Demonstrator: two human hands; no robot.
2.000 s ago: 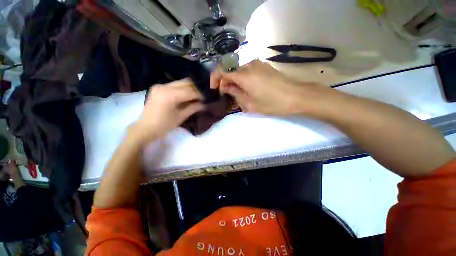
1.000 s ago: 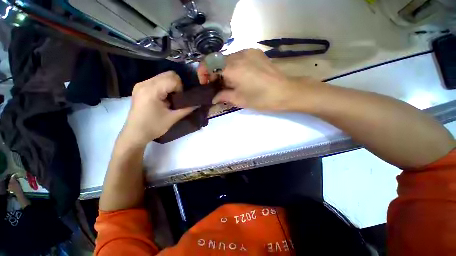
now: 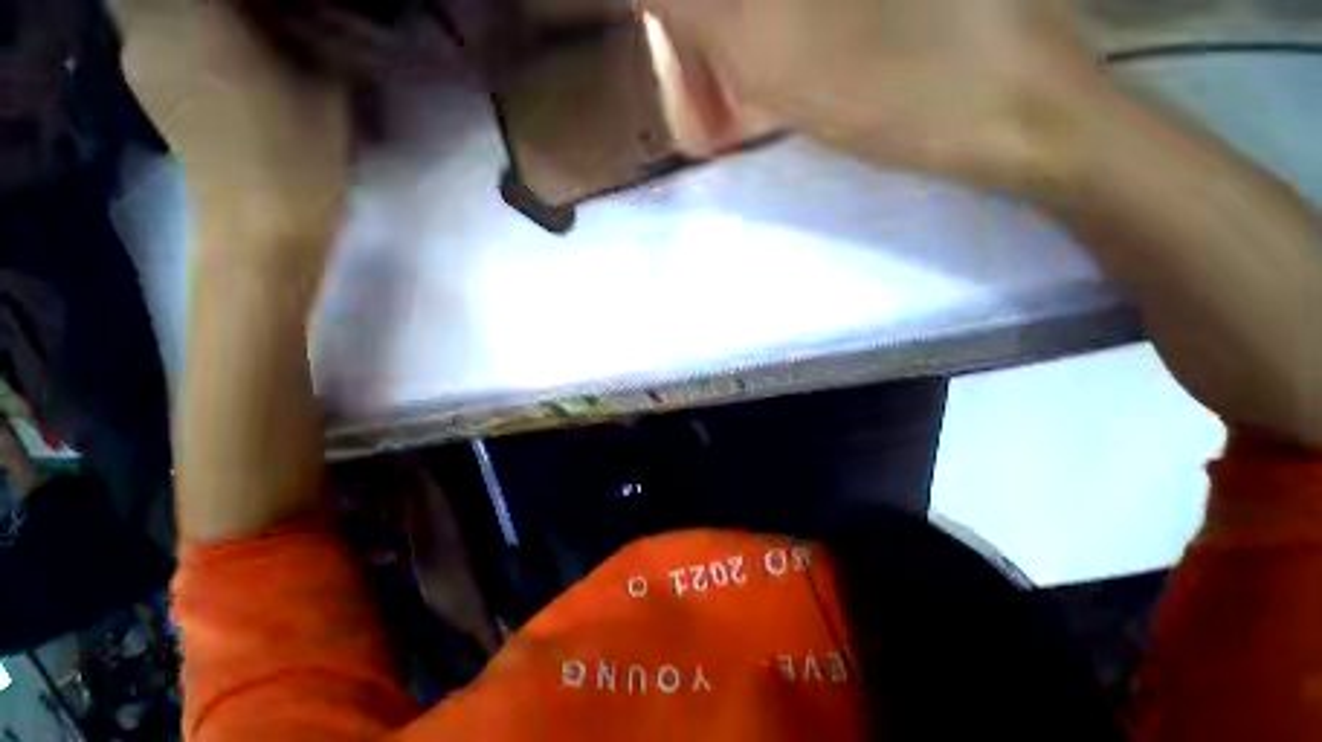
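Note:
My left hand is at the upper left, strongly blurred, its fingers partly cut off by the top edge. Dark brown fabric lies beside it at the top; whether the fingers grip it cannot be told. My right hand is at the top right of centre, blurred and cut off by the top edge; its fingertips and anything in them are not clear. Between the hands, a tan-grey part of the machine bed shows, with a dark edge at its lower left corner. The needle area is out of view.
The white table spans the middle, with a tape-like strip along its front edge. Dark fabric hangs at the far left. Below the table are a dark area and a white surface. Another person's hand shows at the left edge.
The view has dropped, so the needle area, snips and black rectangle are out of the picture. My hands are farther apart and higher in the picture, the left farther left.

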